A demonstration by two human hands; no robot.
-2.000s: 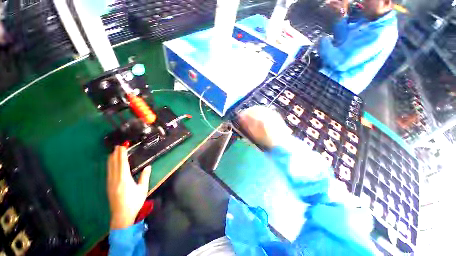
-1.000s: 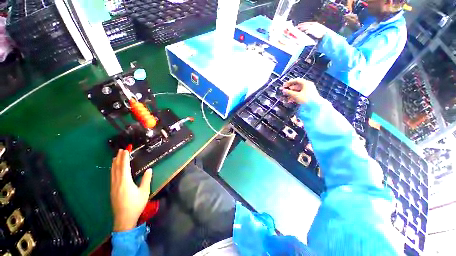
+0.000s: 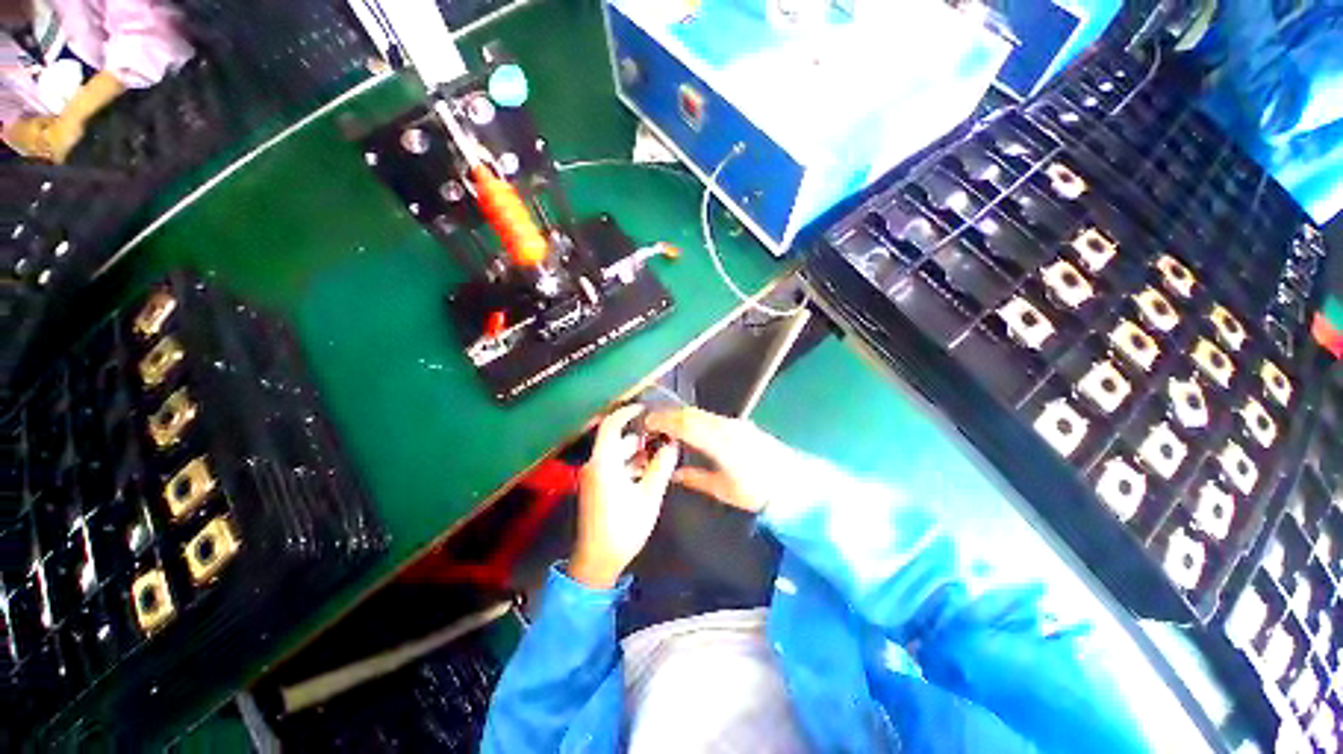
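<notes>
My left hand [image 3: 625, 501] and my right hand [image 3: 717, 457] meet in front of my body, just off the bench edge. Their fingertips hold a small dark part [image 3: 645, 446] between them, mostly hidden by the fingers. The black clamp fixture [image 3: 567, 317] stands on the green bench beyond my hands, and neither hand touches it. Its orange-red handle [image 3: 511, 218] slants down toward the base. A small red-tipped lever [image 3: 496, 323] is on its left side.
A stack of black trays [image 3: 280, 442] with several gold squares stands at the left. A black tray [image 3: 943, 354] with gold squares lies at the right. A blue box [image 3: 722, 140] is behind, with a pale cable [image 3: 710, 236]. Other people's sleeves show at the upper left [image 3: 140, 41] and upper right [image 3: 1281, 89].
My right hand has come back from the right tray to my body. My left hand has left the fixture's side and joined it at the small part. The view has shifted, showing more of the left trays.
</notes>
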